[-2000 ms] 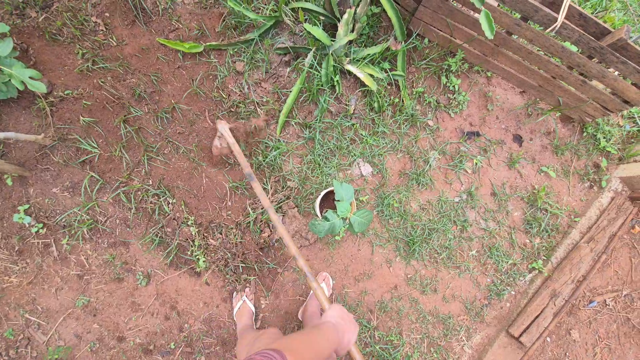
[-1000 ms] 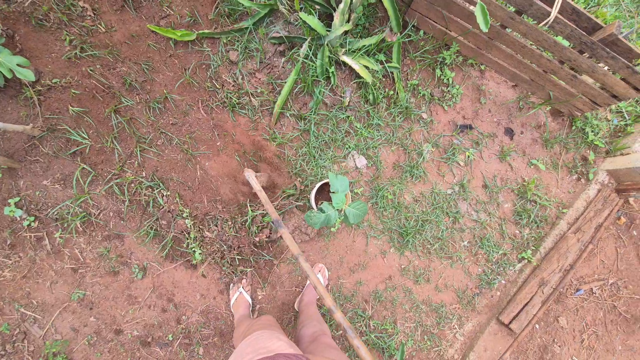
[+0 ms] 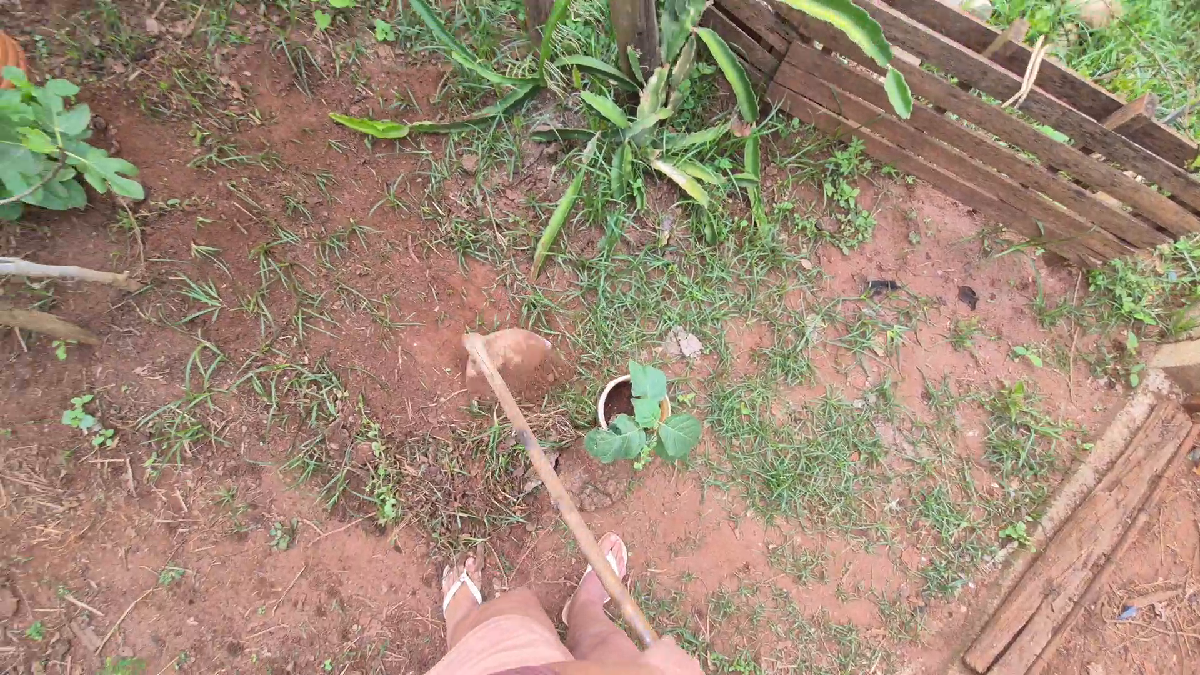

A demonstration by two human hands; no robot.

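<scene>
A hoe with a long wooden handle [image 3: 553, 483] slants from the lower middle up to its soil-covered metal blade [image 3: 516, 361], which rests on red soil. At the bottom edge, my left hand [image 3: 671, 658] is closed around the handle and partly cut off by the frame. My right hand is out of view. Just right of the blade stands a small round pot [image 3: 607, 398] with a pale rim and dark soil inside. Broad green leaves [image 3: 647, 422] of a young plant partly cover it. Blade and pot are apart.
My feet in white flip-flops [image 3: 462, 589] are below the pot. A spiky cactus [image 3: 647, 122] grows at the top, beside a wooden slat fence [image 3: 937, 112]. Wooden boards [image 3: 1078, 544] lie at right. Cut branches [image 3: 66, 272] and a leafy plant [image 3: 66, 141] are at left.
The hoe blade has come down and right, closer to the pot than two seconds ago. My left hand, out of view one second ago, shows again at the bottom edge.
</scene>
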